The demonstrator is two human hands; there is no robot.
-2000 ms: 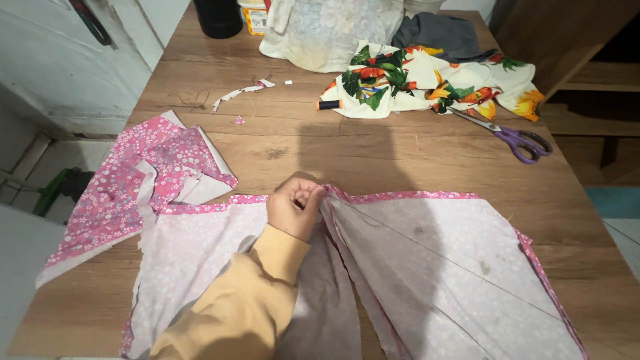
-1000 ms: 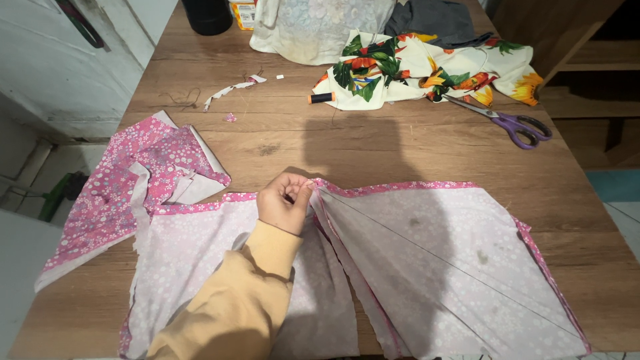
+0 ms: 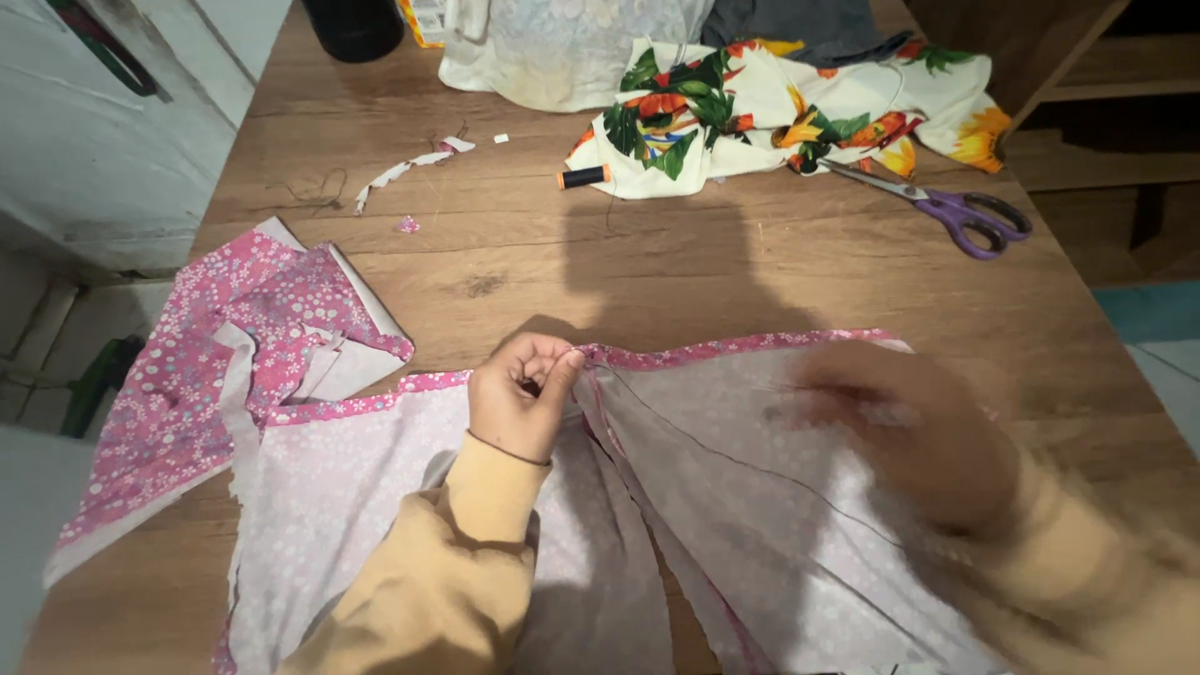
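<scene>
My left hand [image 3: 525, 389] pinches the folded pink edge of the floral fabric [image 3: 731, 422] between thumb and fingers, near the middle. The fabric lies pale side up, with a slit running down from the pinch. A dark thread [image 3: 741, 459] trails from that point down to the right. Over the fabric's right half is my right hand [image 3: 891, 431], blurred; whether it holds a needle or thread cannot be made out. Another piece of pink floral fabric [image 3: 187, 366] lies at the left, partly folded.
Purple-handled scissors [image 3: 975, 220] lie at the right beside sunflower-print fabric [image 3: 750, 112]. A dark thread spool [image 3: 583, 177] touches that fabric. Fabric scraps [image 3: 403, 171] lie at the upper left. A black cylindrical container [image 3: 354, 28], pale cloth [image 3: 562, 52] and grey cloth [image 3: 806, 26] are at the back.
My right hand has come into view over the right half of the fabric. The thread, straight before, now hangs in a slack curve. My left hand keeps its pinch on the edge.
</scene>
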